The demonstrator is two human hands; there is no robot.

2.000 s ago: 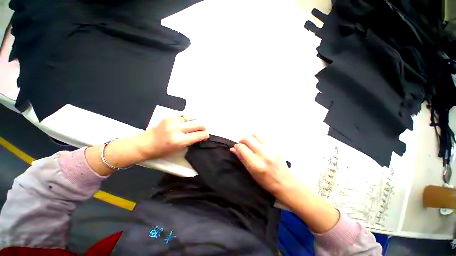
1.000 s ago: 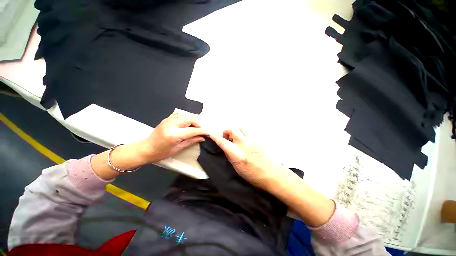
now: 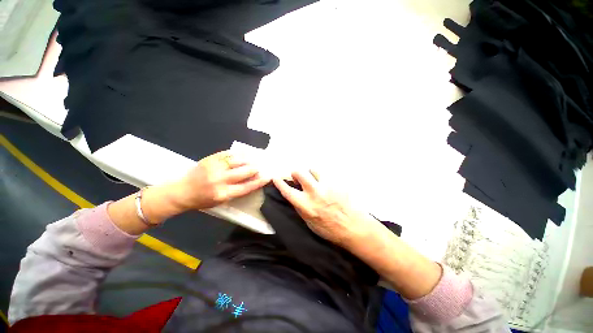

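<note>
A black panel (image 3: 296, 224) lies at the table's front edge and hangs down against the dark apron. My left hand (image 3: 224, 182) pinches its upper left corner between thumb and fingertips. My right hand (image 3: 318, 205) is close beside it, thumb and fingers on the panel's top edge. The fingertips of both hands nearly meet. Part of the panel is hidden under my right hand and forearm; a small black end shows beyond the forearm.
A wide black panel pile (image 3: 169, 84) lies at the left. A narrower black pile (image 3: 513, 123) with stepped edges lies at the right. Glue marks (image 3: 500, 266) cover the white table (image 3: 351, 97) at the front right. A blue crate (image 3: 393, 313) sits below the edge.
My right hand has moved left along the panel's top edge to my left hand. The view has shifted, so the piles appear further right and the amber bottle is mostly out of frame.
</note>
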